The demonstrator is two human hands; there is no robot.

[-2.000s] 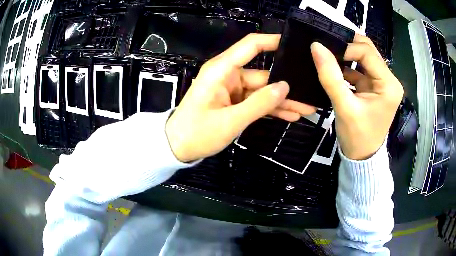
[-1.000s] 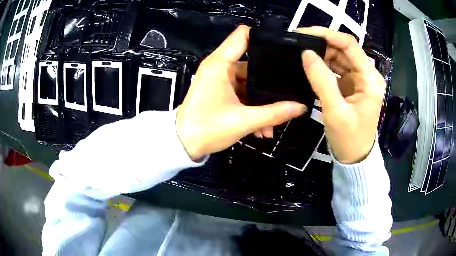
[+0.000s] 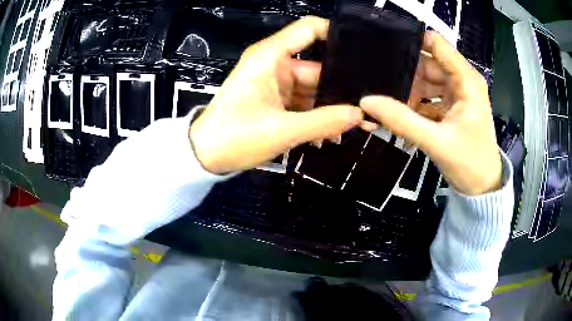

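Observation:
My left hand (image 3: 270, 106) and my right hand (image 3: 448, 113) hold a black front shell (image 3: 370, 59) between them, raised above the bench at upper centre. Both thumbs press at its near edge, their tips almost touching. The fingers wrap its sides and are partly hidden behind it. The shell's face looks plain and dark; details are blurred. Below it lies a piece of die-cut sheet (image 3: 329, 164) with black rectangles and thin white lines, over shells with white window frames.
Several shells with white window adhesive frames (image 3: 135, 103) lie in a row at left on shiny black plastic (image 3: 251, 31). White ladder-like carrier sheets (image 3: 37, 81) are at far left. A stack of die-cut sheets (image 3: 524, 125) and a dark crumpled heap (image 3: 509, 141) are at right.
The shell has turned and shifted in my hands and now stands longer toward the top edge. My right thumb has moved from its face down to the near edge, beside my left thumb.

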